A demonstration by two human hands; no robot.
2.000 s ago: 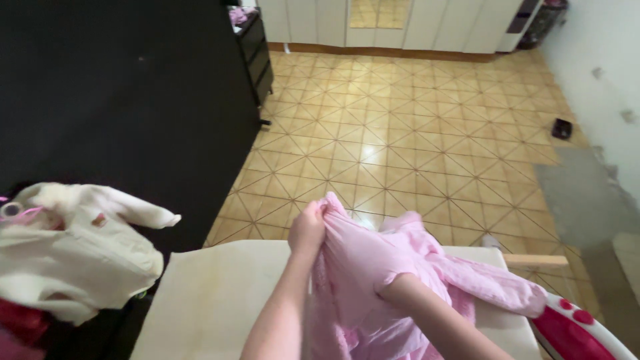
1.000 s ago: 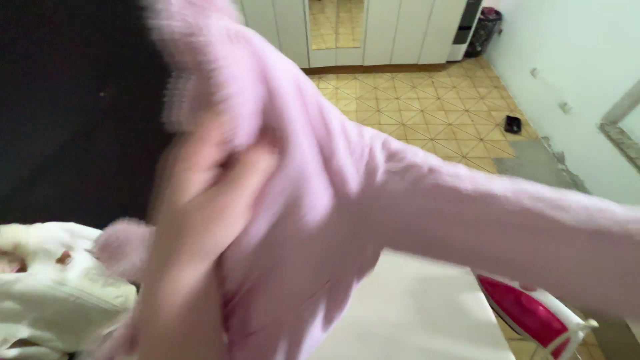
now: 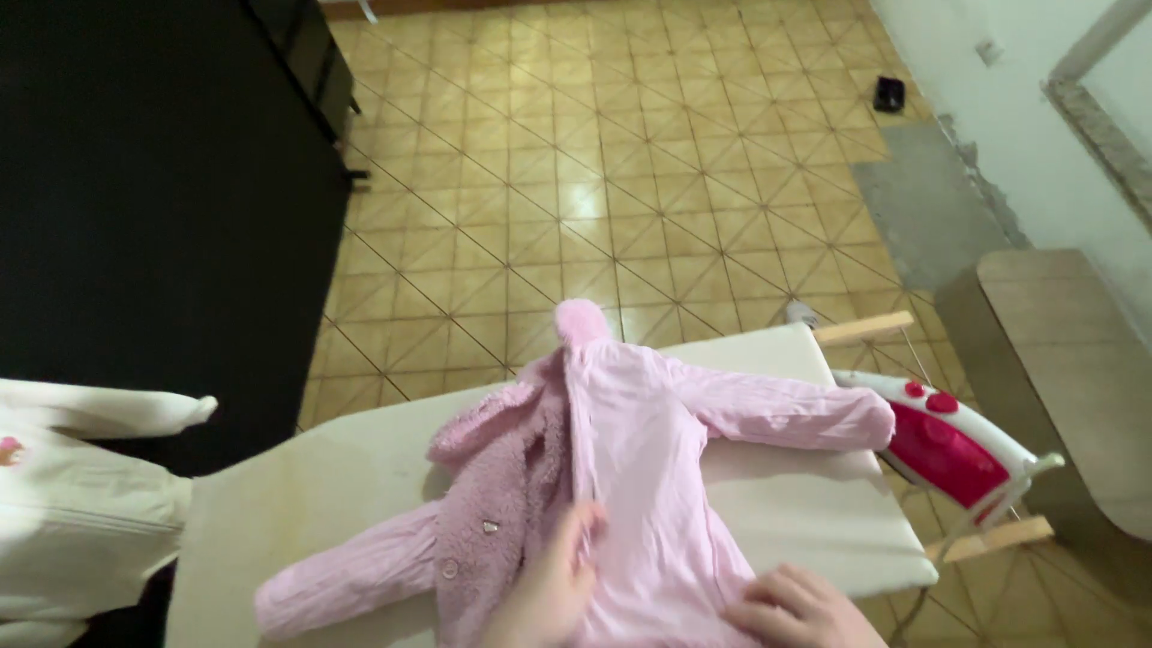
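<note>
A child's pink fleece jacket (image 3: 639,450) lies spread on the ironing board (image 3: 774,513), its smooth lining showing on the right part and its fluffy side with buttons on the left. One sleeve reaches left, the other right toward the iron. My left hand (image 3: 553,576), slightly blurred, is at the front edge between fluffy side and lining; whether it grips the cloth is unclear. My right hand (image 3: 801,612) rests at the lower right edge of the lining, fingers curled on the cloth; its hold is unclear. A red and white steam iron (image 3: 954,441) stands at the board's right end.
A white garment (image 3: 81,522) hangs or lies at the left beside a large black panel (image 3: 162,225). Wooden bars (image 3: 864,328) stick out at the board's right end. A brown bench-like piece (image 3: 1062,360) stands at the right, by the wall. Tiled floor (image 3: 504,198) lies beyond.
The jacket was held up in front of the view a second ago; now it lies on the board. Both hands are now low over it, and the view has tilted down.
</note>
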